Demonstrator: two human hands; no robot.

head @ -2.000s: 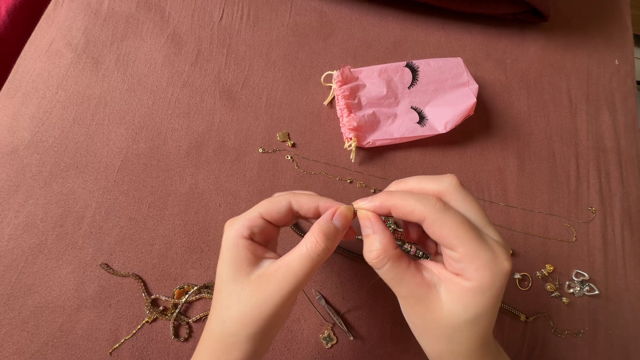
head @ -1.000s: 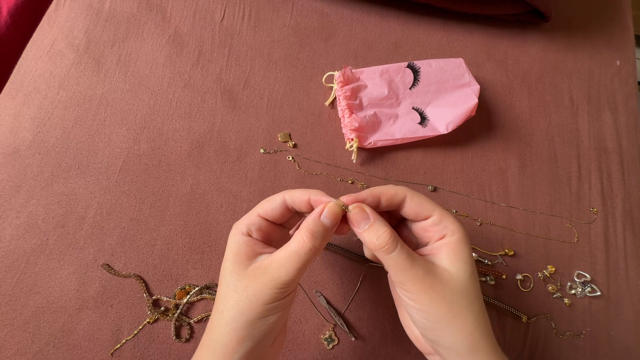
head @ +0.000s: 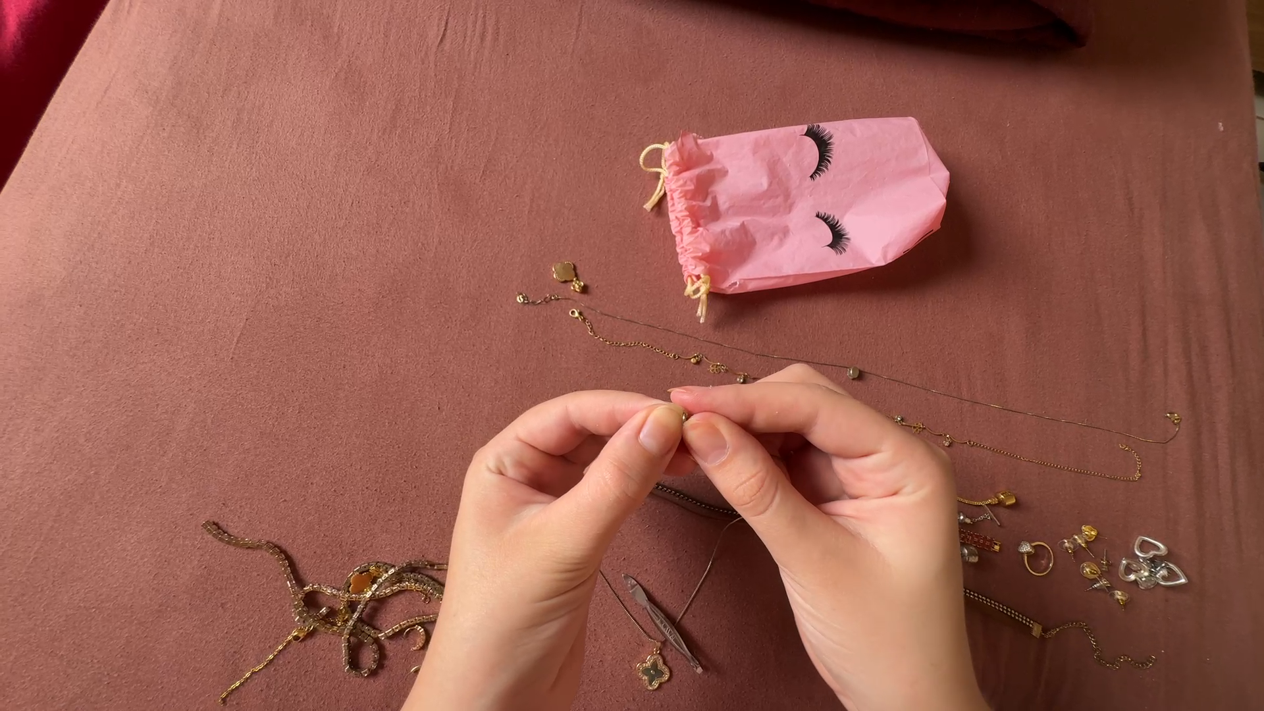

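My left hand (head: 563, 523) and my right hand (head: 839, 504) meet at the fingertips near the middle of the view. Thumbs and index fingers pinch a tiny gold-coloured piece (head: 683, 416) between them, mostly hidden by the fingers. A fine chain hangs below the hands, with a clover-shaped pendant (head: 653, 671) on the cloth. Beside the pendant lies a pair of metal tweezers (head: 664, 624). Beyond the fingers, a thin necklace with a small round bead (head: 853, 373) and a gold-coloured chain with charms (head: 1047, 462) stretch across the cloth.
A pink drawstring pouch (head: 790, 207) with printed eyelashes lies at the back. Tangled chains (head: 370, 602) are at the left. Toward the right are a ring (head: 1036, 559), several earrings (head: 1089, 570), silver-coloured heart-shaped pieces (head: 1152, 568) and a dark banded chain (head: 1002, 604). A small gold-coloured charm (head: 564, 272) lies left of the pouch.
A beaded or stone-set piece seen under my right hand two seconds ago no longer shows there. My fingertips remain together but have shifted their hold slightly.
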